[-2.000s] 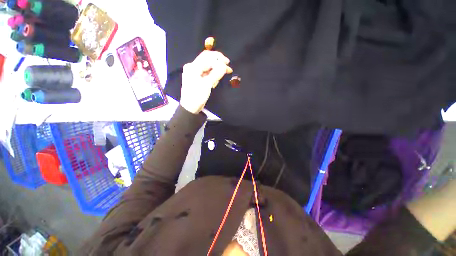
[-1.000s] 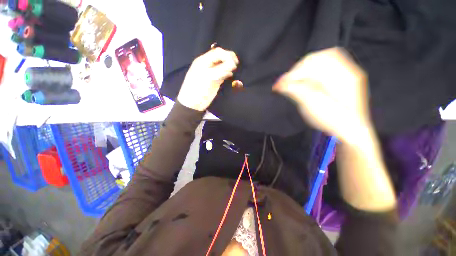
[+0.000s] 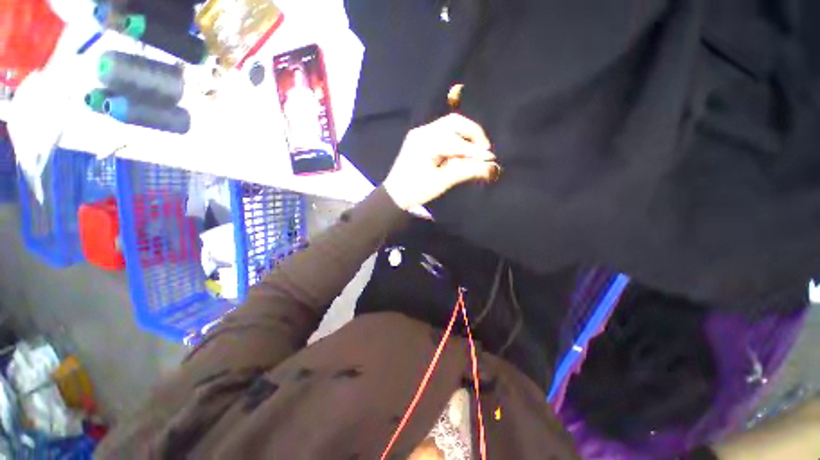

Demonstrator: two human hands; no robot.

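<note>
The black garment [image 3: 575, 180] lies spread over the table and hangs over its near edge. My left hand [image 3: 445, 160] rests on it with thumb and fingers pinched together, apparently on the cloth, beside a small brownish-gold button [image 3: 492, 171] at the fingertips. Another gold button [image 3: 456, 93] is just above the hand, and a small bright glint [image 3: 444, 13] shows near the top edge. My right hand is out of the picture; only a blurred piece of bare forearm shows at the bottom right corner. No needle or thread can be made out.
Thread cones [image 3: 144, 77], a gold box [image 3: 238, 29] and a smartphone [image 3: 306, 108] are on the white table at left. Blue baskets [image 3: 139, 260] stand below. A red cord [image 3: 432, 373] hangs down my front. Purple cloth [image 3: 751, 359] is below right.
My right hand has moved from over the garment out past the bottom right. The view has shifted, so things sit differently. My left hand's fingertips now meet the lower button.
</note>
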